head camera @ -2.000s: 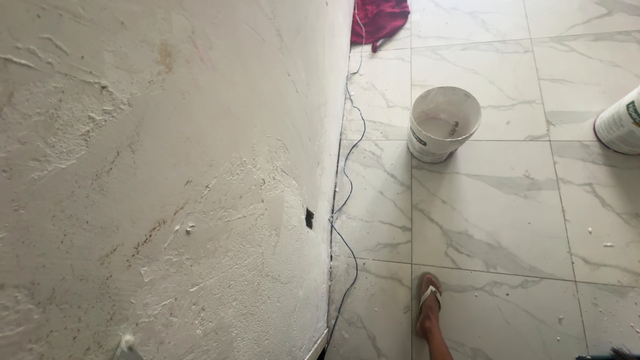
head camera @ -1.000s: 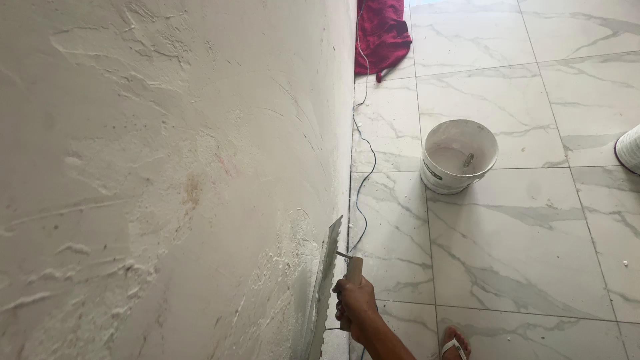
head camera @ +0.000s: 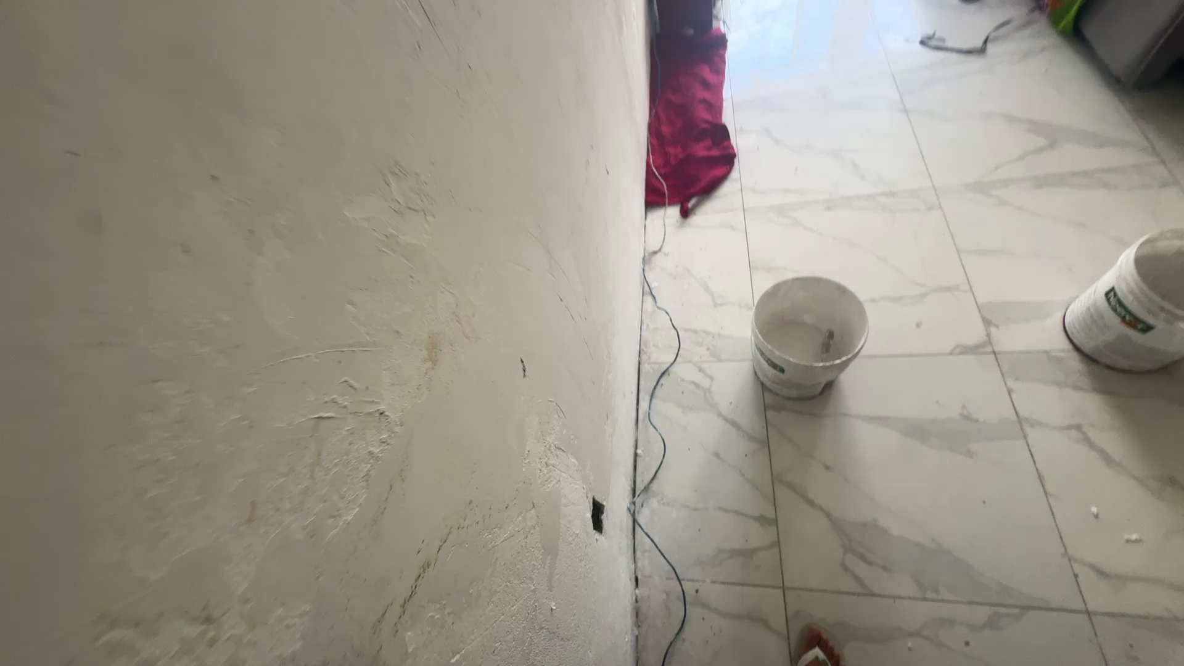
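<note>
Neither of my hands is in the view, and no tool shows. The plaster wall [head camera: 370,305] fills the left half, with rough ridges and smoother patches of plaster on it. Low on the wall is a dark square hole [head camera: 598,515]. On the floor to the right stands an upright white plastic bucket [head camera: 807,356] with pale material inside and a small dark mark or object on its inner side.
A thin dark cable [head camera: 668,370] runs along the wall's foot. A crimson cloth [head camera: 692,129] lies against the wall farther up. A second white bucket [head camera: 1124,319] stands at the right edge. My sandalled foot [head camera: 818,647] is on the marble-patterned tile floor [head camera: 906,481].
A hand with a wide, notched-looking metal trowel was at the wall's lower right one second ago; both are out of view now. The view has shifted.
</note>
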